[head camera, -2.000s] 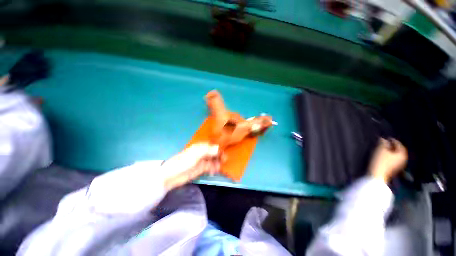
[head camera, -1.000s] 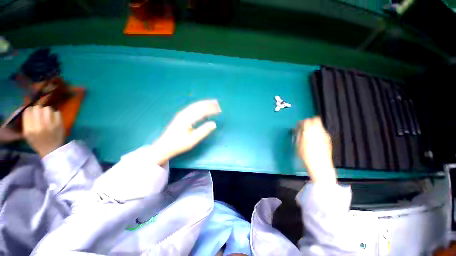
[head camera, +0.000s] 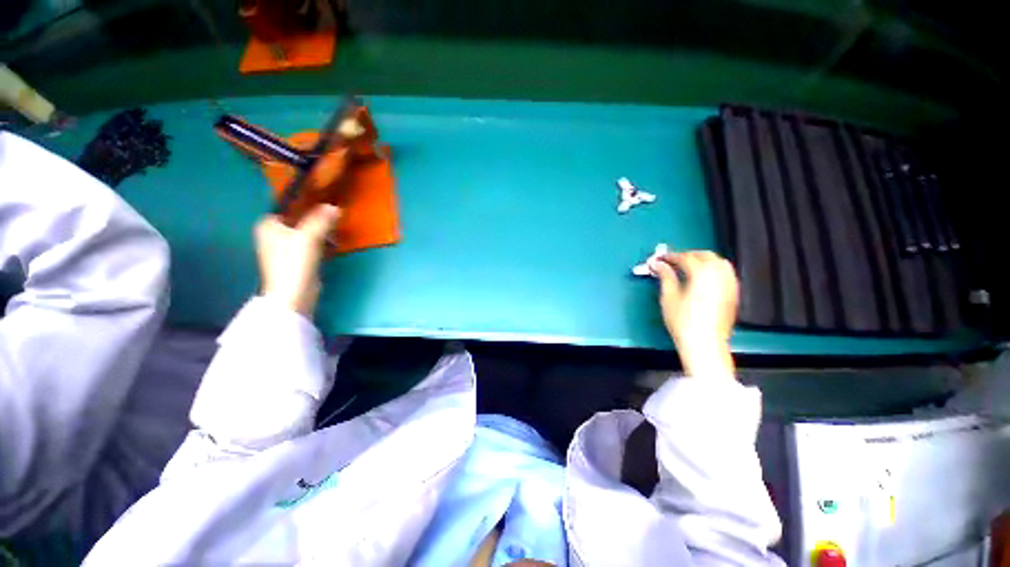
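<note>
An orange assembly fixture [head camera: 371,205] with splayed arms lies on the teal mat at the left, with a glossy black leg tube [head camera: 264,141] in its far-left arm and another dark bar across it. My left hand [head camera: 290,249] grips the fixture's near arm; the fingers partly hide it. My right hand [head camera: 700,294] pinches a small silver-white three-arm hub [head camera: 650,264] at the mat's surface. A second three-arm hub [head camera: 632,196] lies loose just beyond it.
A dark foam tray [head camera: 820,222] with parallel grooves lies at the right, with several leg tubes at its right side. A heap of small black parts [head camera: 127,146] is at the left, near another person's sleeve [head camera: 72,249]. Another orange fixture [head camera: 286,51] stands on the dark green strip. A white machine [head camera: 897,493] is at the lower right.
The fixture that was by the neighbour's hand at the left now lies nearer, with my left hand on it. My right hand now shows a hub in its fingertips. The neighbour's hand is out of view.
</note>
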